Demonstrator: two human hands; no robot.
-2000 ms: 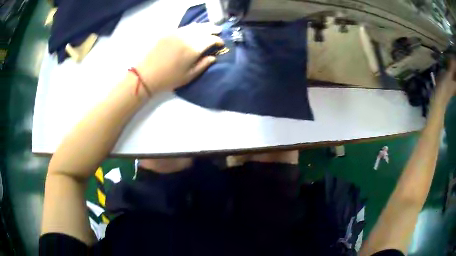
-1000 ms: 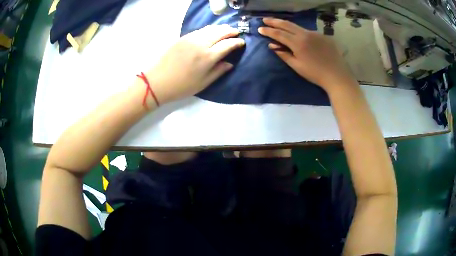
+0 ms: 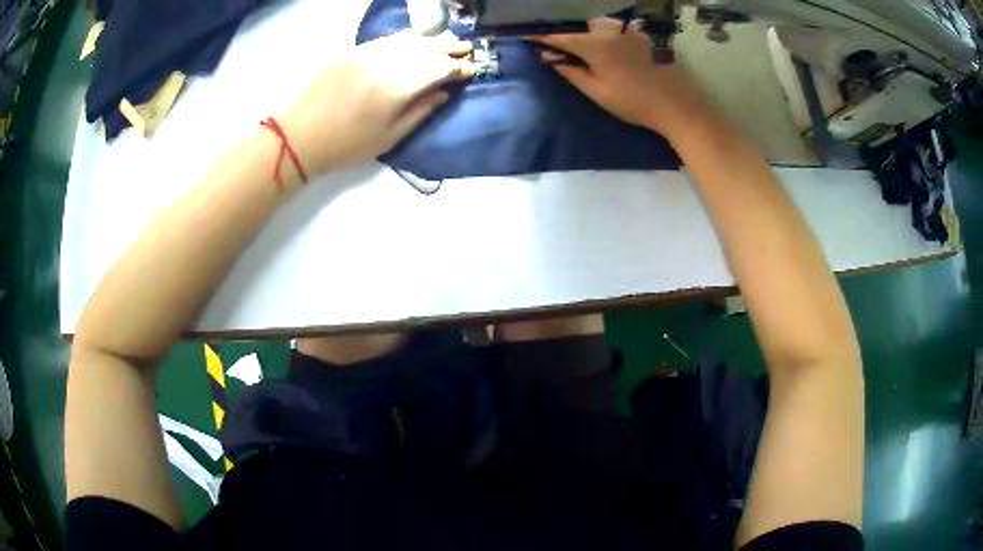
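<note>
A navy garment panel [image 3: 517, 124] lies flat under the shiny presser foot [image 3: 484, 56] of the sewing machine [image 3: 744, 92]. My left hand [image 3: 393, 86] rests on the panel's left part, its fingertips beside the presser foot. My right hand [image 3: 614, 70] rests on the panel to the right of the foot, fingers spread and partly under the machine head. Both hands press the cloth from above; I see neither grip it. The panel's far part is hidden by the machine head and my hands.
Navy pieces [image 3: 162, 48] with yellow-tan slips [image 3: 153, 106] lie at the table's left. A dark cluster of pieces [image 3: 914, 183] is at the machine's right end. The white table [image 3: 517, 248] has a brown front edge. White scraps [image 3: 246, 369] lie on the green floor.
My right hand has come from the machine's far right end onto the panel. The panel has moved further under the machine, away from me. A thin, pale-edged loop now shows at its lower left edge.
</note>
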